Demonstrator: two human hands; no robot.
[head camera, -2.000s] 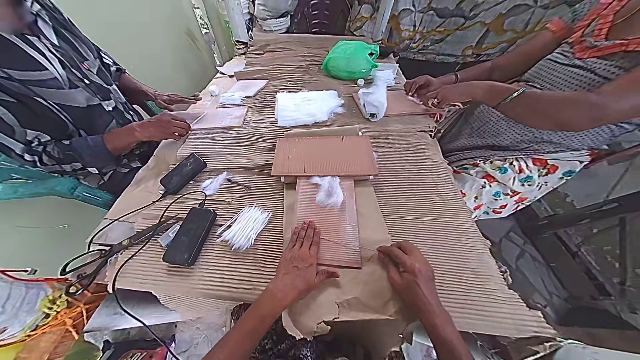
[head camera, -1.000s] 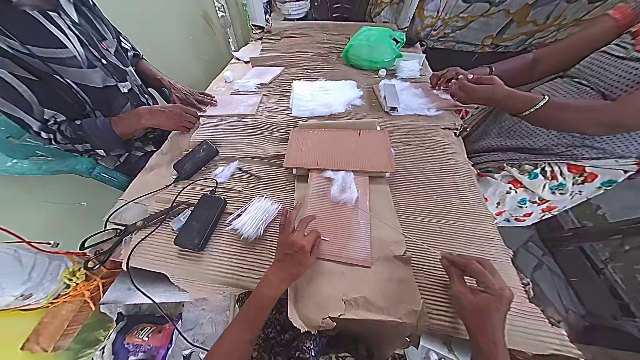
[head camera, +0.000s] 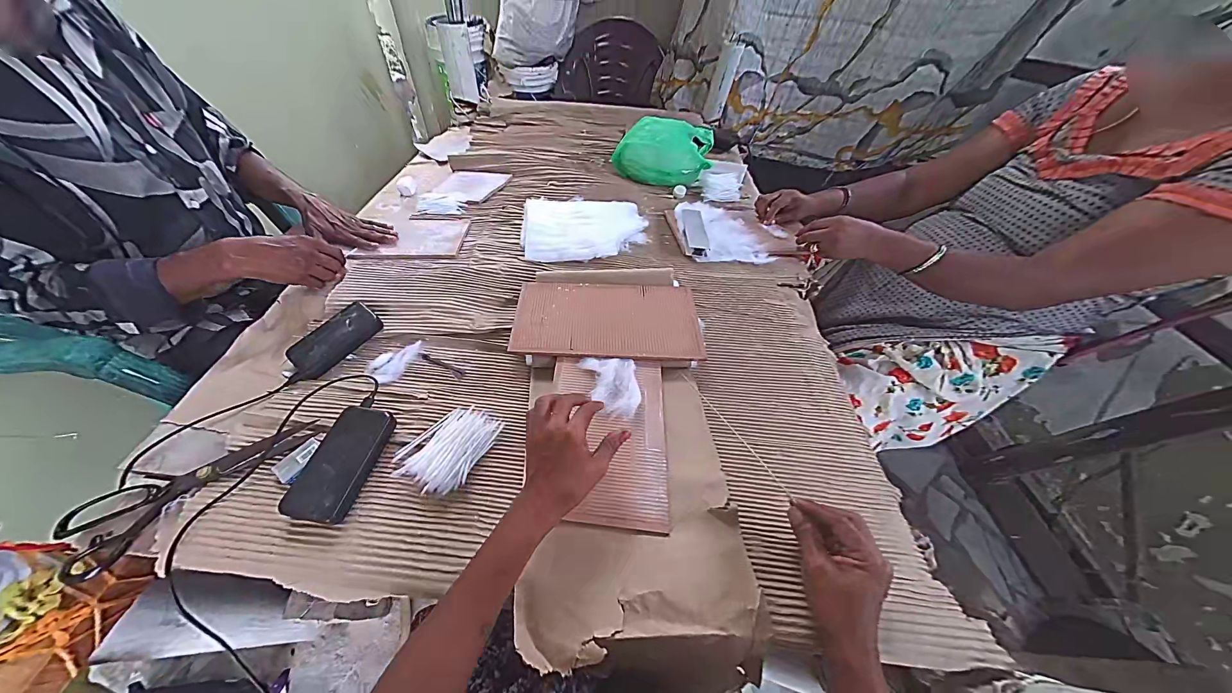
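Observation:
My left hand (head camera: 568, 452) is over the ribbed board (head camera: 630, 481), its fingers apart beside a tuft of white cotton (head camera: 617, 388); whether it touches the tuft I cannot tell. At the lower right, my right hand (head camera: 845, 568) pinches one end of a thin stick (head camera: 746, 445) between thumb and fingers. The stick slants up and left towards a second ribbed board (head camera: 606, 322), which lies crosswise at the far end of the first. Brown paper (head camera: 635, 587) lies beneath the boards. Left of my left hand is a bundle of white cotton wicks (head camera: 450, 450).
Two black phone-like devices (head camera: 337, 467) with cables and large scissors (head camera: 192, 481) lie on the left. Beyond the boards are a cotton sheet (head camera: 582, 231) and a green plastic bag (head camera: 662, 151). Two people work at boards, one on each side of the corrugated cardboard (head camera: 866, 481).
My left hand has moved up the board towards the cotton tuft. My right hand was nearer the board two seconds ago and is now farther right, holding the stick.

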